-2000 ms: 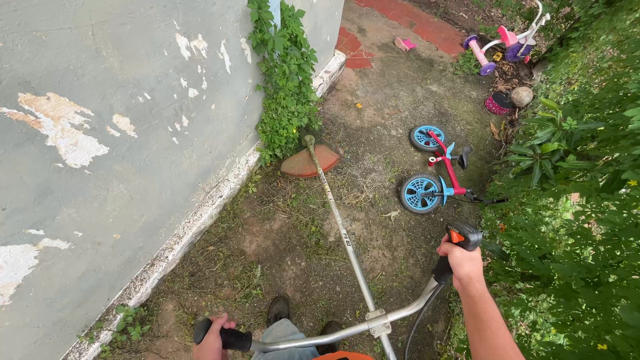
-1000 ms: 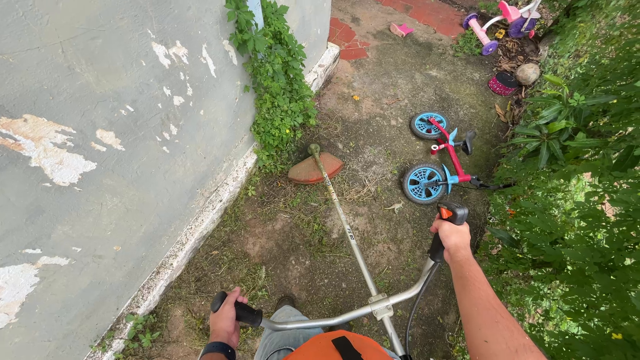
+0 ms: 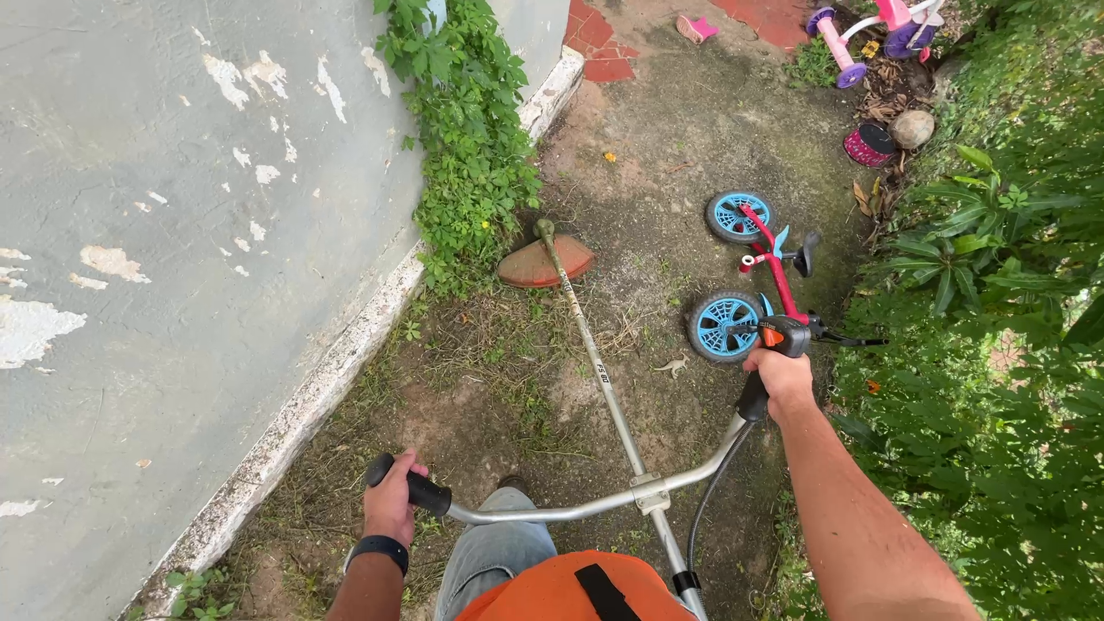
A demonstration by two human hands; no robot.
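My left hand [image 3: 392, 500] is closed around the black left grip of a string trimmer's handlebar [image 3: 552, 512]. On the other side my right hand [image 3: 783, 379] holds the black control grip [image 3: 780, 336] with its orange switch. The metal shaft [image 3: 602, 379] runs forward from the handlebar clamp to the orange guard [image 3: 545, 261], which lies low over the ground beside the leafy climbing plant [image 3: 470, 147]. Whatever cutting line sits under the guard is hidden. Cut weeds [image 3: 500, 345] lie just behind the guard.
A grey wall [image 3: 216, 216] with peeling paint rises at left. A child's red and blue balance bike [image 3: 780, 280] lies at right. Farther off are a pink and purple tricycle [image 3: 841, 47], a pink drum-shaped item [image 3: 869, 145], a ball [image 3: 912, 129] and a pink shoe [image 3: 696, 29]. Dense foliage [image 3: 1018, 345] borders the right.
Compared with the oldest frame, the trimmer's guard sits farther from the wall base and a little to the right of the climbing plant. Both hands keep their grips. The view has shifted slightly.
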